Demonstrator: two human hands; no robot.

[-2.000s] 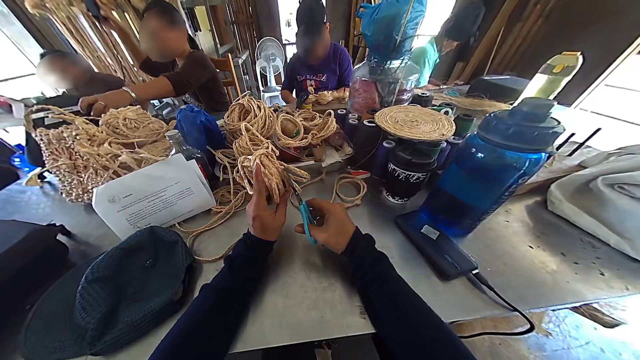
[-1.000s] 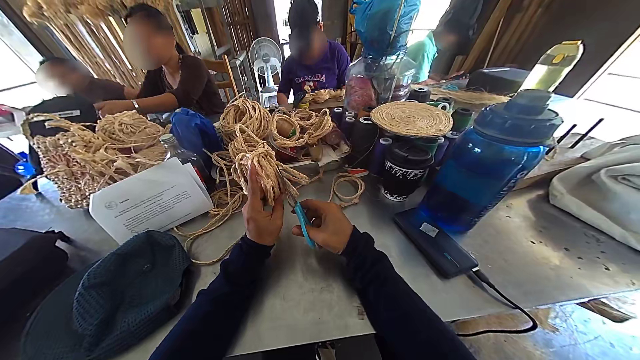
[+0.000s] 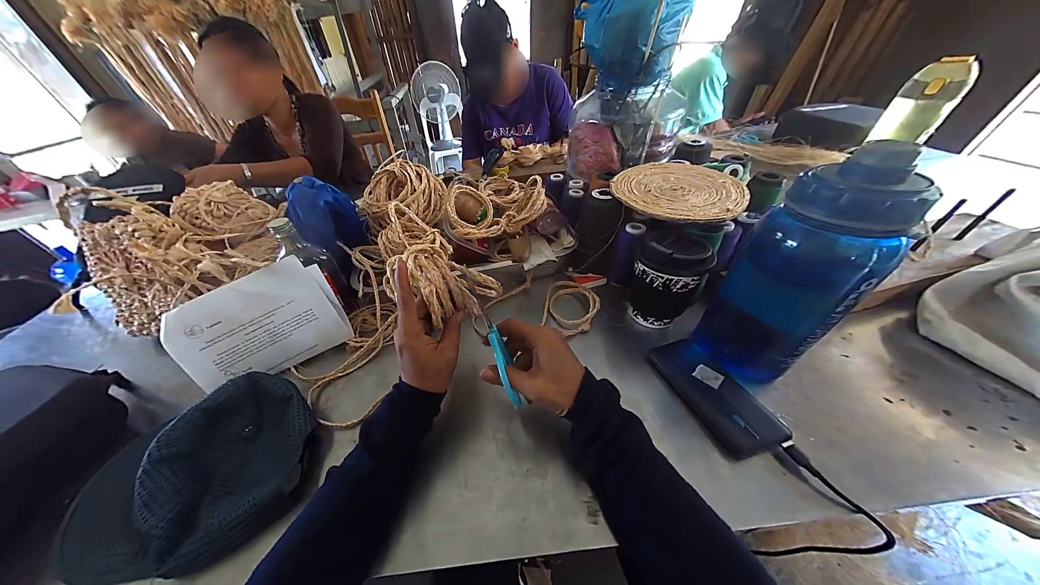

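Note:
My left hand [image 3: 426,345] holds up a bundle of braided natural-fibre cord [image 3: 431,272], thumb and fingers around its lower end. In my right hand [image 3: 540,366] is a pair of scissors with turquoise handles [image 3: 505,366]; the blades point up at the right side of the bundle, and whether they touch a strand cannot be told. Behind the bundle lie more coils of cord [image 3: 402,191]. A small loop of cord [image 3: 573,309] rests on the metal table just beyond my right hand.
Right: a blue water bottle [image 3: 800,268], a power bank [image 3: 719,398] with a cable, a lidded black cup [image 3: 668,280], thread spools and a coiled fibre mat [image 3: 680,192]. Left: a printed sheet [image 3: 256,325], a glass bottle, a cap [image 3: 219,463], a woven fibre piece [image 3: 138,268]. Several people sit beyond.
My right hand stays beside the bundle with the scissors, and the scissor handles are nearer together than two seconds ago. The person at the left has shifted posture.

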